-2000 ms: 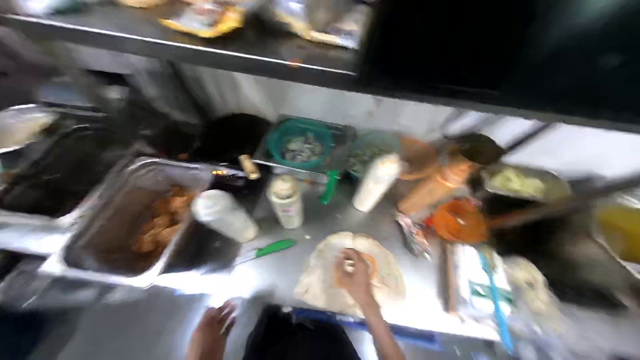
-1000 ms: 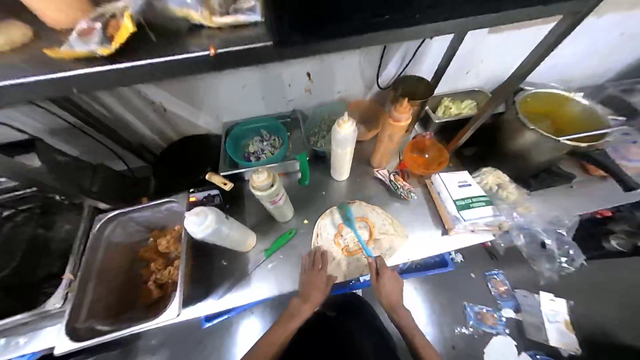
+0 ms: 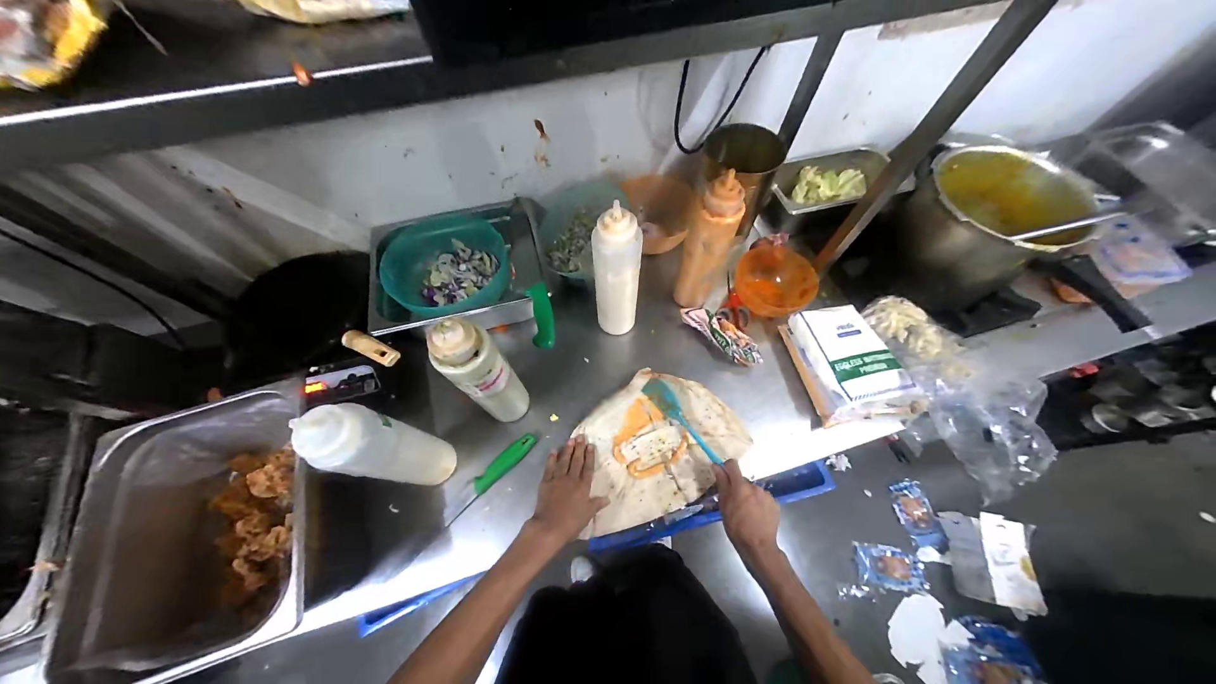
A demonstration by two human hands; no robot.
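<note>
A round flatbread (image 3: 608,494) lies on the steel counter near its front edge, with orange sauce (image 3: 635,418) spread on it around a pale patch at the middle. My right hand (image 3: 748,508) grips the handle of a teal spatula (image 3: 698,437), whose blade rests on the sauce toward the bread's far side. My left hand (image 3: 570,484) lies flat, fingers apart, on the bread's left edge. Left of that hand is a green-handled knife (image 3: 503,464). Behind the bread stand a white squeeze bottle (image 3: 617,275) and an orange sauce bottle (image 3: 708,247).
Two more squeeze bottles (image 3: 375,446) (image 3: 484,375) are at left, beside a steel pan (image 3: 123,532) of browned food pieces. A teal bowl (image 3: 399,275) of chopped vegetables sits behind. At right are an orange bowl (image 3: 777,283), a white packet (image 3: 845,351) and a large pot (image 3: 931,237). A shelf (image 3: 361,81) overhangs.
Two seconds ago my right hand was over the bread and my left was off it. Since one second ago, the spatula blade has shifted on the sauce, and the orange sauce covers more of the bread.
</note>
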